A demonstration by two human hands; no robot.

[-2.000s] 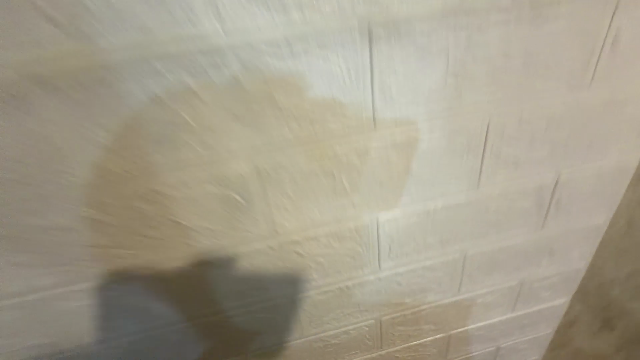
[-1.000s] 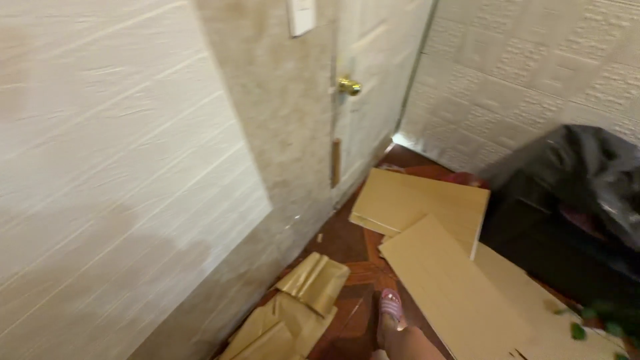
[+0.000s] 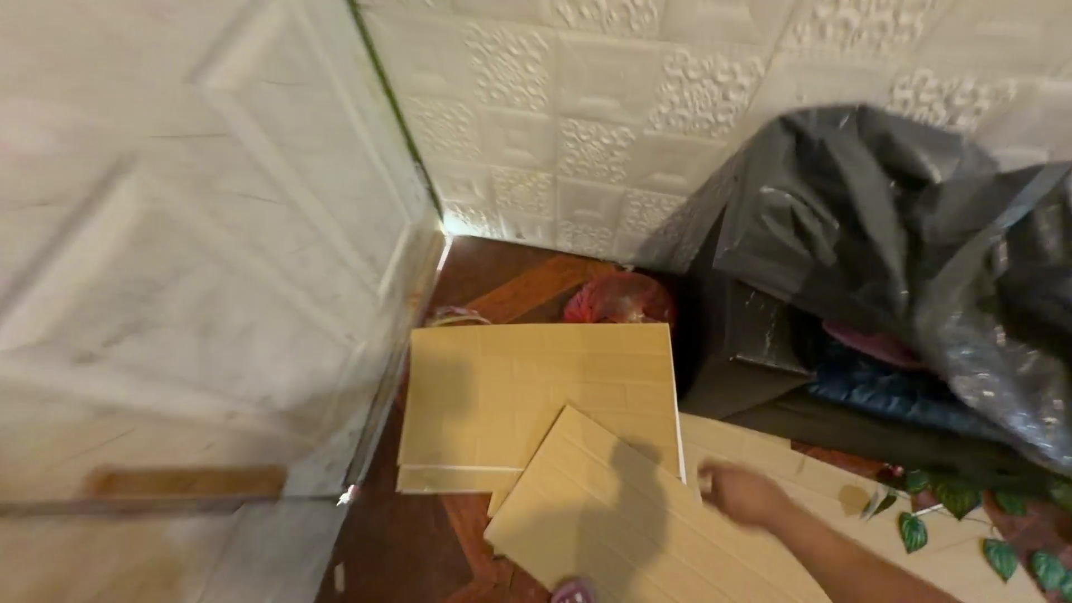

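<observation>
My right hand (image 3: 741,496) reaches in from the lower right, its fingers curled near the edge of a brown cardboard sheet (image 3: 578,511). Blur hides whether the fingertips touch or grip that edge. This sheet lies slanted, partly over flat cardboard pieces (image 3: 502,385) stacked nearer the corner. Another long cardboard piece (image 3: 754,444) runs beneath my hand toward the lower right. My left hand does not show.
A white panelled door (image 3: 193,276) stands at the left, a textured white wall (image 3: 595,151) behind. On the wooden floor (image 3: 519,285) lies a red plastic bag (image 3: 620,299). Black plastic sheeting (image 3: 846,201) drapes over a dark box (image 3: 762,327) at right. Green leaves (image 3: 959,498) hang at lower right.
The view has swung from the white wall to the floor by the door. My right hand has come into view over the cardboard, where it did not show one second ago.
</observation>
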